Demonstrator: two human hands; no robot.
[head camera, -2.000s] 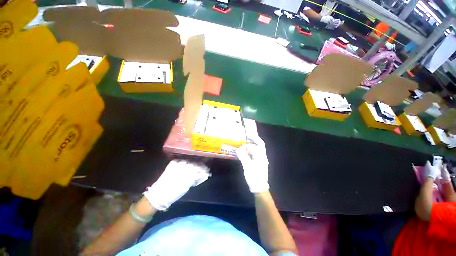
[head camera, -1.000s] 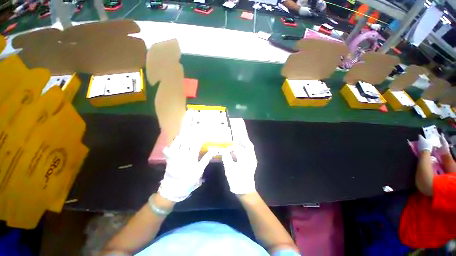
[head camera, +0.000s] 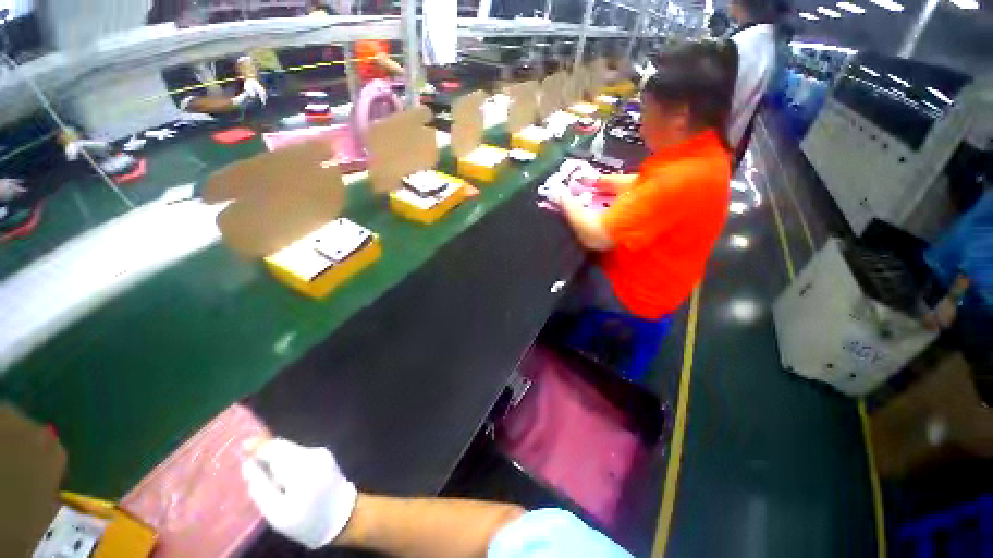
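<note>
My right hand (head camera: 296, 493), in a thin white glove, is low at the left of the picture, over the right part of the pink slab (head camera: 201, 485). Its fingers look bent; whether they hold anything is not clear. My left hand is not in view. A yellow gift box (head camera: 122, 536) is cut off by the bottom left corner. Part of its white insert (head camera: 68, 536) with dark holes shows, and its brown lid (head camera: 24, 469) stands up at the left edge.
Open yellow boxes (head camera: 327, 278) with raised brown lids stand in a row on the green belt (head camera: 142, 360). Beyond the black bench edge (head camera: 414, 349), a person in orange (head camera: 670, 223) works at the bench. A pink-lined bin (head camera: 577, 431) is below the bench. A grey-white bin (head camera: 855, 327) stands across the aisle.
The view has swung right, showing the aisle and the neighbouring worker. The box has shifted to the lower left corner. My left hand has gone out of view; my right hand is away from the box.
</note>
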